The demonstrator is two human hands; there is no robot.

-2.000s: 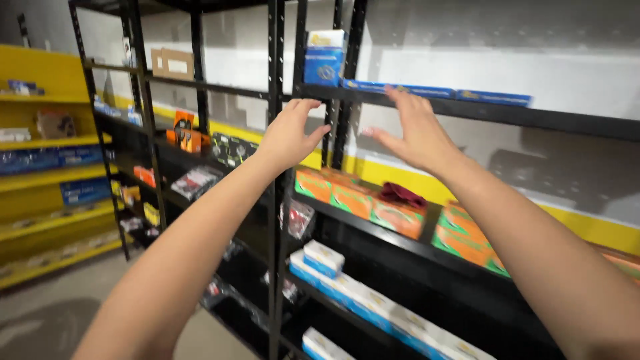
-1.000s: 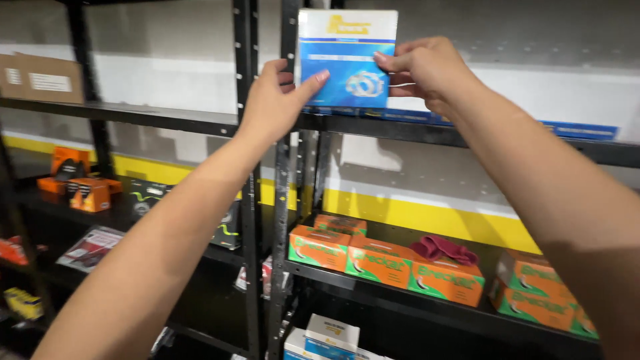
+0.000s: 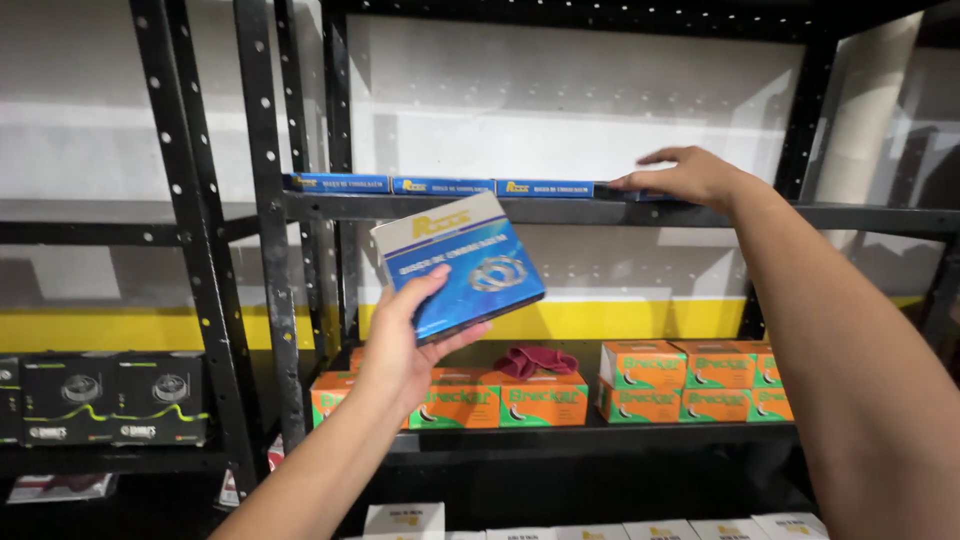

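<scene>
A flat blue and white clutch disc box (image 3: 469,262) is tilted in my left hand (image 3: 409,337), thumb on its printed face and fingers beneath. Behind it, several similar blue boxes (image 3: 442,187) lie flat in a row along the upper black metal shelf (image 3: 450,205). My right hand (image 3: 686,176) is at the right end of that row, palm down, its fingertips at another flat box (image 3: 649,195) that it mostly hides. Whether the fingers grip this box cannot be told.
Below stand orange and green Breckar boxes (image 3: 544,401), with a crumpled dark red cloth (image 3: 536,361) on one. Black boxes (image 3: 161,397) stand on the left rack. A perforated black upright (image 3: 270,225) separates the bays. White boxes (image 3: 405,519) line the lowest visible shelf.
The blue and white box, held upright between both hands one second ago, is now lower in my left hand alone. My right hand has let go of it and moved right along the shelf.
</scene>
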